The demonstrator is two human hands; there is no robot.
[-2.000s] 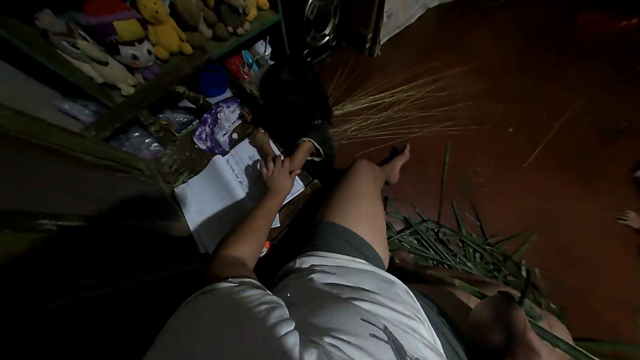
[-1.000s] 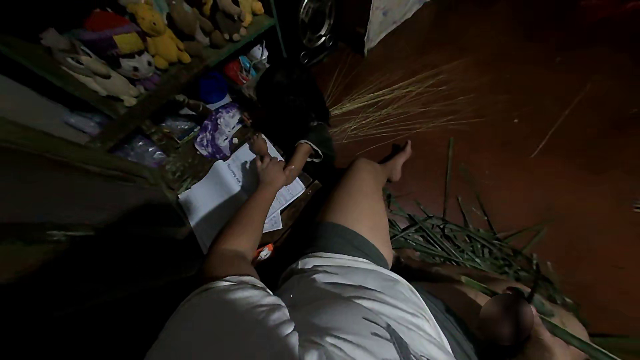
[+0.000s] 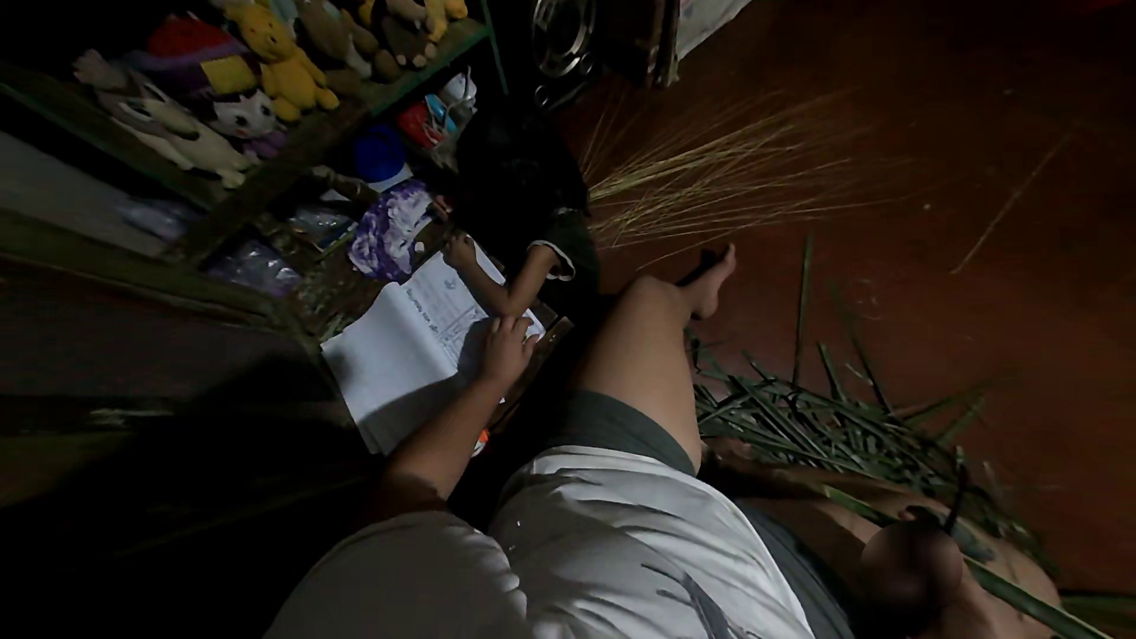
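Note:
My left hand point(image 3: 508, 351) rests on the right edge of an open book point(image 3: 390, 342) with printed and blank pages. It holds nothing, and its fingertips are beside another person's bent arm point(image 3: 524, 284), whose hand lies at the book's top edge. At the lower right, a skin-coloured area point(image 3: 954, 608), partly blurred, may be my right hand; its fingers cannot be made out. A long green leaf strip point(image 3: 1021, 595) crosses there, with a thin dark object point(image 3: 958, 493) close by. More green leaf strips point(image 3: 808, 417) lie in a heap beyond my legs.
Soft toys point(image 3: 284, 67) sit on a wooden shelf point(image 3: 328, 133) at the upper left. A purple and white cloth point(image 3: 390, 231) lies beyond the book. Thin dry stalks point(image 3: 710, 182) fan over the red floor point(image 3: 1003, 337). The other person's dark-haired head point(image 3: 519, 151) leans by the book.
My left hand has drawn back from beside the other person's forearm to the book's near right edge. That person's forearm now shows more plainly across the page.

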